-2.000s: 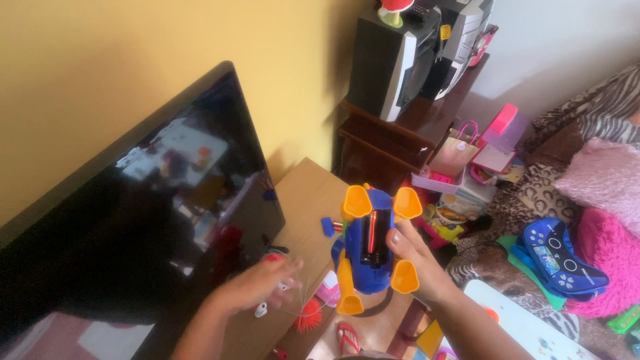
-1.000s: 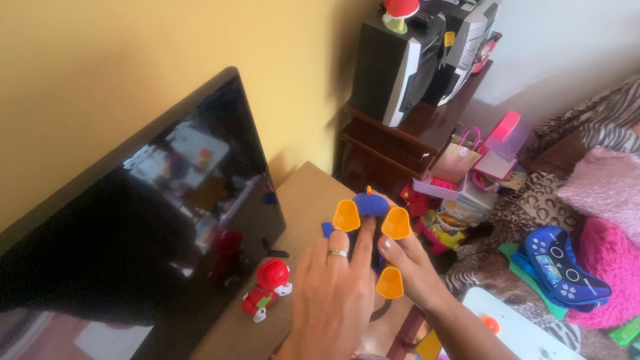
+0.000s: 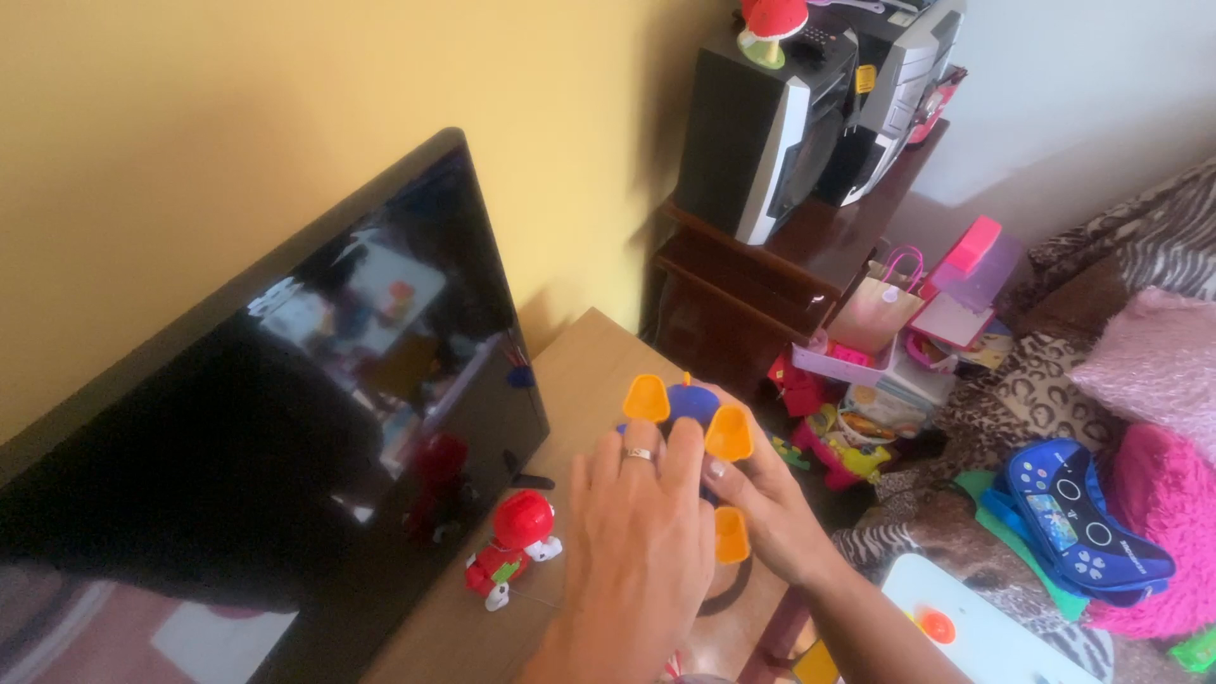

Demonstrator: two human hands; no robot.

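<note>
A blue plastic toy (image 3: 693,404) with yellow cup-shaped feet is held over the wooden table, its feet facing me. My right hand (image 3: 765,503) grips it from the right side, thumb near the middle. My left hand (image 3: 641,522), with a ring on one finger, lies over the toy's underside with its fingertips on it; the battery bay seen earlier is hidden beneath. Left of my left hand, a red and white toy figure (image 3: 510,549) stands on the table, near the foot of the television.
A black flat television (image 3: 285,408) fills the left side. The wooden table (image 3: 570,366) runs beneath it. Speakers (image 3: 750,142) stand on a dark wood cabinet (image 3: 741,275) behind. At right are a blue controller-shaped case (image 3: 1083,522), pink cushions (image 3: 1154,370) and a white board (image 3: 969,627).
Two seconds ago my left hand was apart from the toy, over the table by the television, and the open battery bay showed. Now it rests over the toy's underside and covers the bay.
</note>
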